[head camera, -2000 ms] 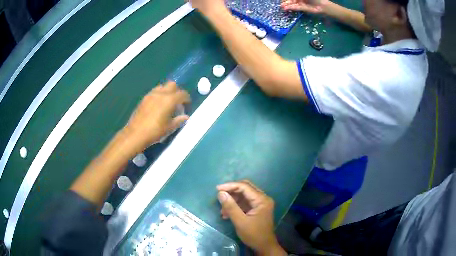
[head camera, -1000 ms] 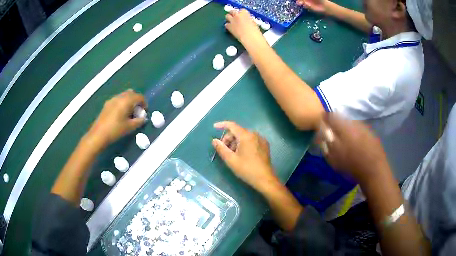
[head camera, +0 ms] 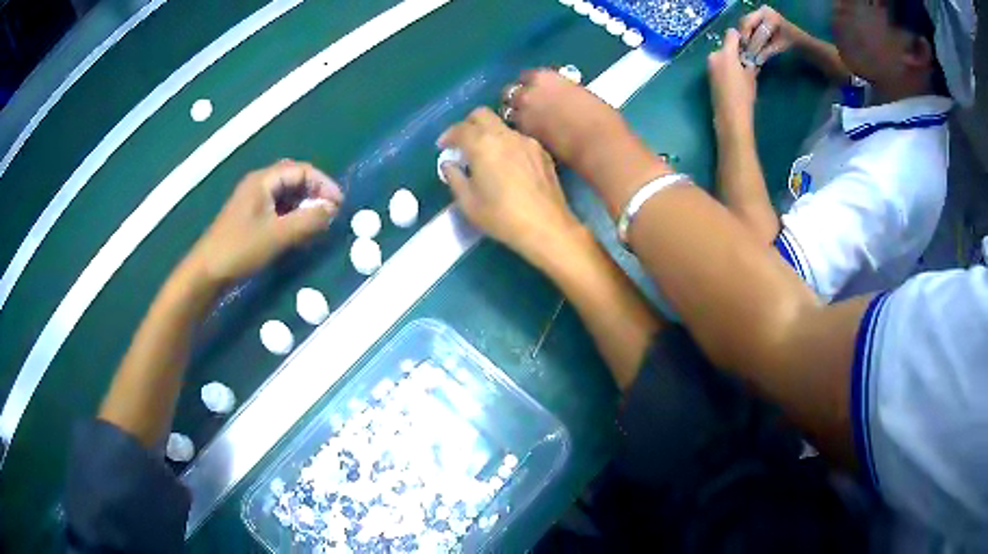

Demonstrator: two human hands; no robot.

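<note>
My left hand (head camera: 255, 222) is over the green conveyor with a small white round part (head camera: 314, 206) between its fingertips. My right hand (head camera: 504, 179) is over the belt's near edge, its thumb and fingers around another white part (head camera: 450, 163). White round parts (head camera: 312, 305) stand in an uneven row on the belt beside the pale guide rail (head camera: 314, 384). A clear tub (head camera: 550, 444) of glittering small pieces sits on the bench. A thin sliver (head camera: 548, 329) lies on the bench right of the tub.
Another person's arm with a pale bracelet (head camera: 650, 200) reaches in from the right, just beyond my right hand. A neighbour in a white shirt (head camera: 878, 200) works behind it. A blue tray (head camera: 677, 33) and several white parts are at the top. One white part (head camera: 202, 109) is farther across the belt.
My right hand has moved from the bench to the belt and taken a white part. The thin sliver is out of its fingers. The bracelet arm has reached forward across the bench.
</note>
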